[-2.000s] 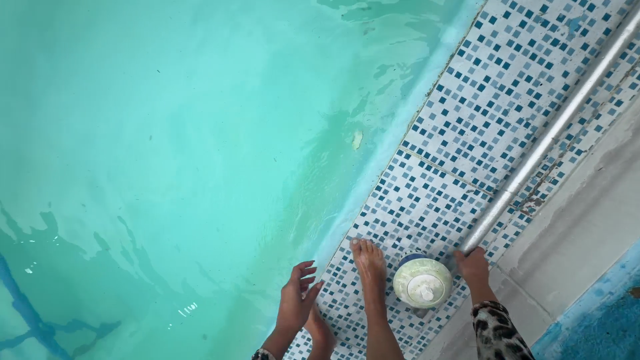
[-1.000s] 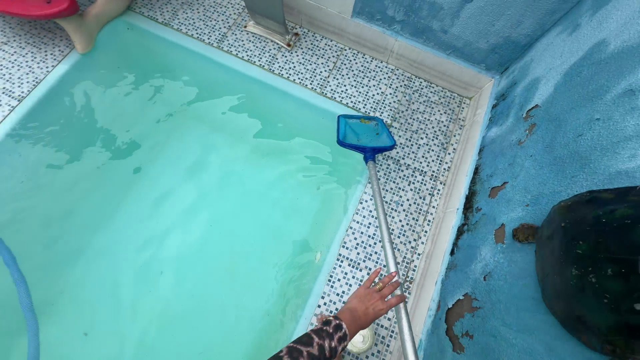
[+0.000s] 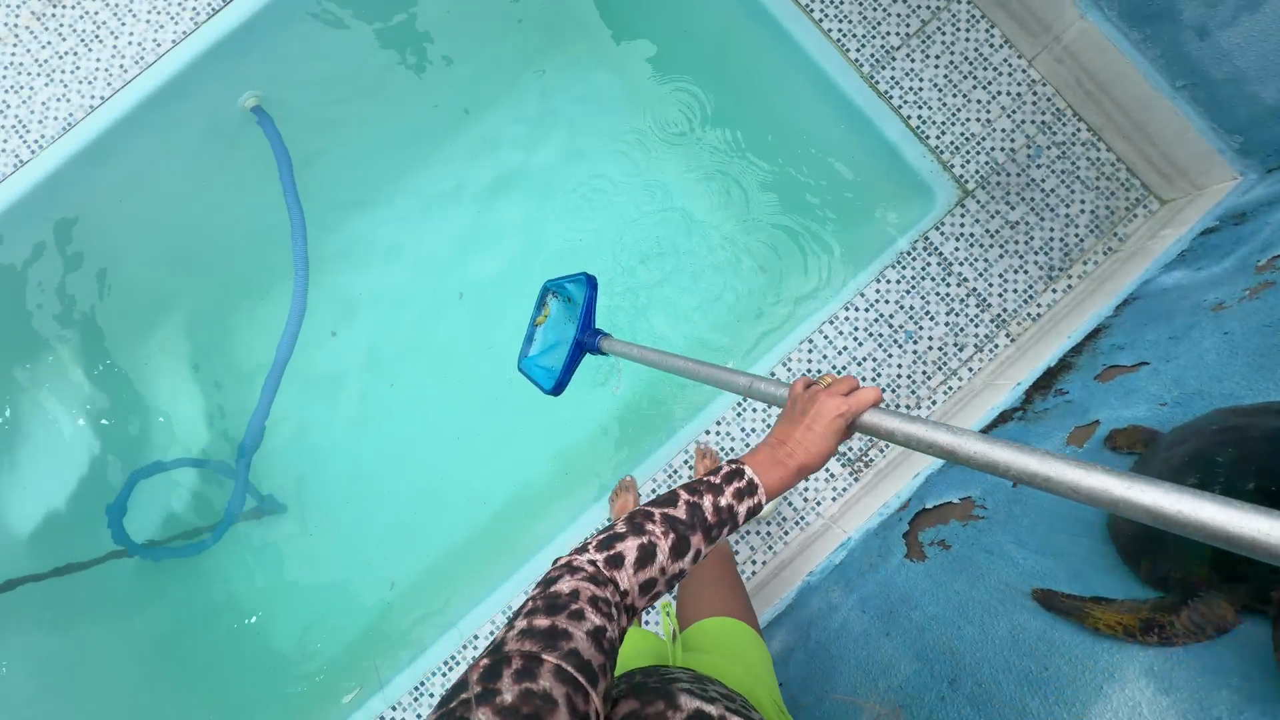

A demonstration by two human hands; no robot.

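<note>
My left hand (image 3: 818,415), with a ring on one finger and a leopard-print sleeve above it, is closed around the aluminium pole (image 3: 1000,455) of a pool skimmer. At the pole's far end, the blue-framed skimmer net (image 3: 557,333) is above or at the surface of the greenish pool water (image 3: 450,420); I cannot tell which. The net holds a small yellow piece and dark bits of debris. The pole runs from the net past my left hand and out at the right edge. My right hand is not in view.
My bare feet (image 3: 622,496) are on the mosaic-tiled pool edge (image 3: 905,320). A blue ribbed hose (image 3: 298,250) curves and loops in the pool. To the right is a peeling blue wall (image 3: 960,620) with a dark turtle figure (image 3: 1190,500).
My left hand, open by the pole one second ago, has closed around it. The net, over the tiled corner then, is over the pool now. The view has shifted.
</note>
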